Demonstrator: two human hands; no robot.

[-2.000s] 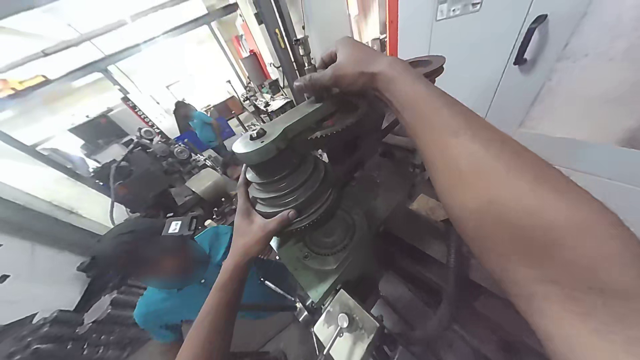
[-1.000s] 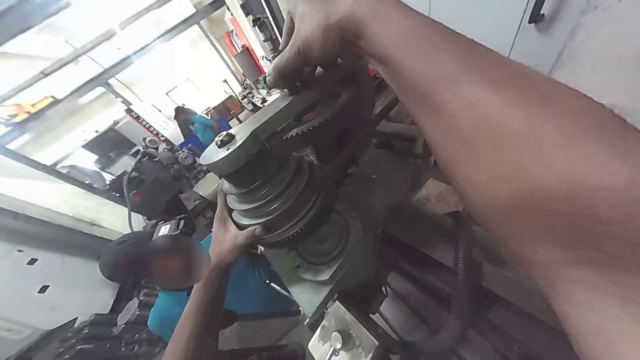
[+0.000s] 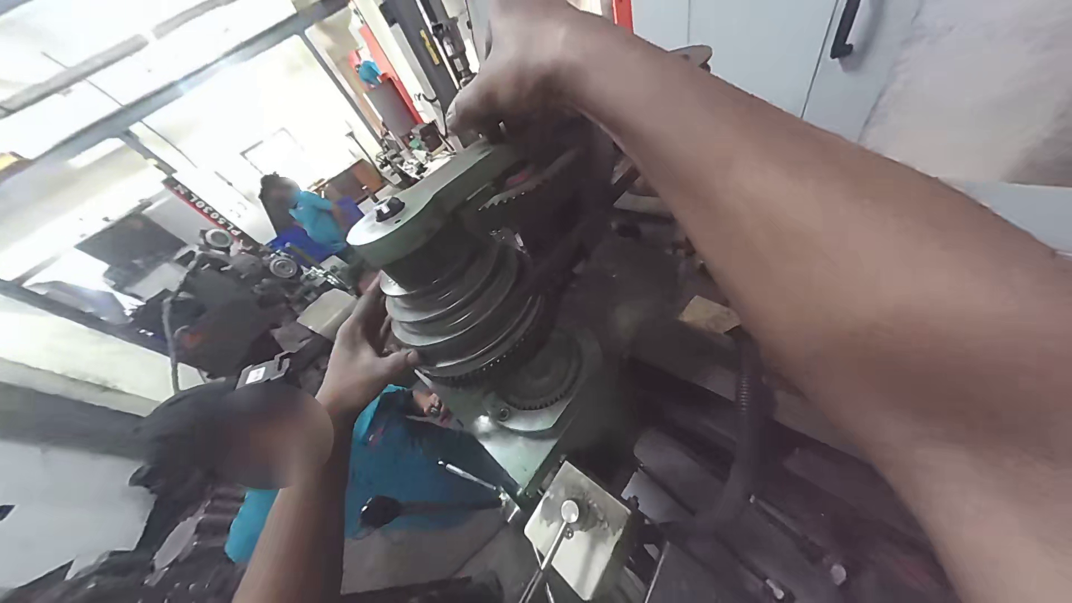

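Observation:
My left hand (image 3: 364,356) holds the left side of a metal step pulley (image 3: 469,310), fingers behind it and thumb on its lower rim. A green cast arm (image 3: 435,197) with a dark nut (image 3: 388,208) lies over the top of the pulley. At the far end of that arm, my right hand (image 3: 523,71) reaches down with bent fingers; its fingertips are partly hidden, so its grip cannot be made out. A toothed gear (image 3: 536,188) shows under the arm, and another gear (image 3: 544,381) sits in the green housing below the pulley.
A person in a cap and teal shirt (image 3: 410,486) is close at lower left, beside my left forearm. Another person (image 3: 310,209) is farther back. A lever on a pale box (image 3: 578,528) stands in front, a corrugated hose (image 3: 745,410) at right, and a grey cabinet (image 3: 754,50) behind.
My right hand remains at the far end of the green arm, and my left hand remains on the pulley. The nearby person's head has moved lower, close to my left forearm.

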